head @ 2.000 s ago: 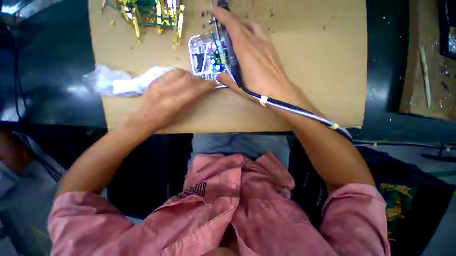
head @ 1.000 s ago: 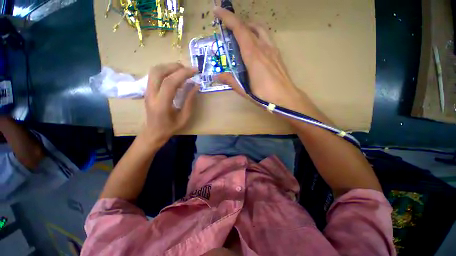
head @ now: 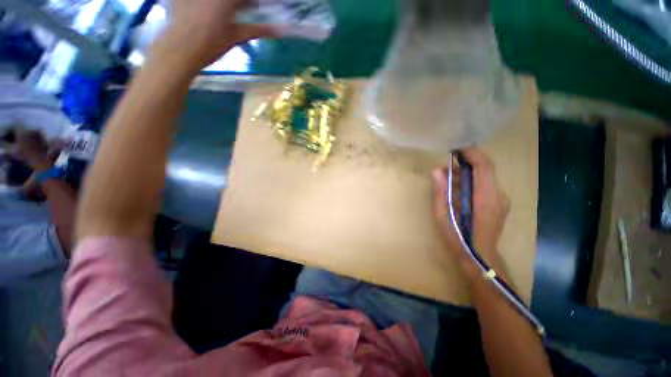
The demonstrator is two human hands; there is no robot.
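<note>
My left hand (head: 210, 29) is stretched out to the top left, blurred and cut off by the top edge. Its thumb lies against a white housing (head: 309, 18), which it seems to hold beyond the mat; the housing's inside cannot be made out. My right hand (head: 482, 202) grips the dark soldering iron (head: 466, 195) over the right part of the tan mat (head: 368, 221). The iron's cable runs back over my wrist. A tangled pile of gold strips with green wires (head: 309, 118) lies on the mat's upper left.
The cloudy fume hood (head: 441, 96) hangs over the mat's far edge, just beyond my right hand. The brown side tray (head: 640, 243) with a thin pale stick (head: 625, 258) is at the right. Another person's arm (head: 59, 199) and white items are at the left.
The housing and white bundle are gone from the mat. My left hand has moved far up and left; my right hand has moved right with the iron. The view has shifted, showing the hood.
</note>
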